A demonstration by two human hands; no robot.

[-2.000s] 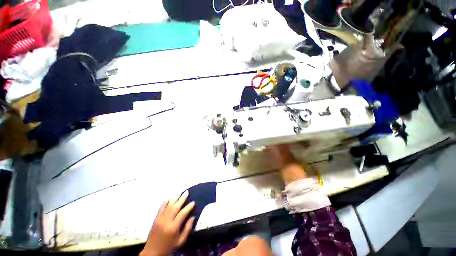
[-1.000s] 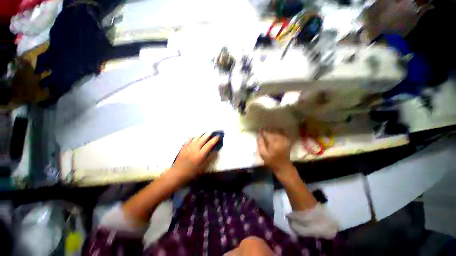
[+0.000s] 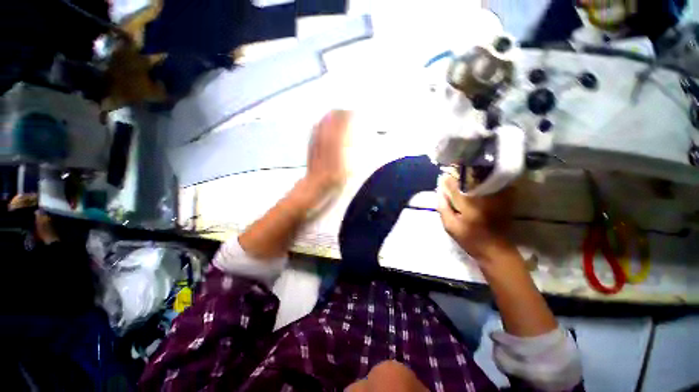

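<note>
A curved navy cut piece [image 3: 375,207] lies on the white table, its upper right end at the needle area of the sewing machine [image 3: 613,99] and its lower end at the table's front edge. My right hand [image 3: 475,218] is at the needle area beside that end, its fingertips partly hidden by the machine head. Whether they grip the cloth cannot be told. My left hand [image 3: 329,153] is blurred, left of the navy piece and apart from it, with nothing seen in it.
Scissors with red and yellow loops [image 3: 603,260] lie right of the needle. Pale shaped panels [image 3: 245,96] lie at the left, with dark fabric [image 3: 207,38] behind them. Another person's hand [image 3: 46,228] shows at far left. A clear plastic bag [image 3: 142,279] is below the table edge.
The view has moved closer to the machine head. The navy piece, mostly covered by my left hand before, now lies exposed up to the needle area. My left hand has come off it.
</note>
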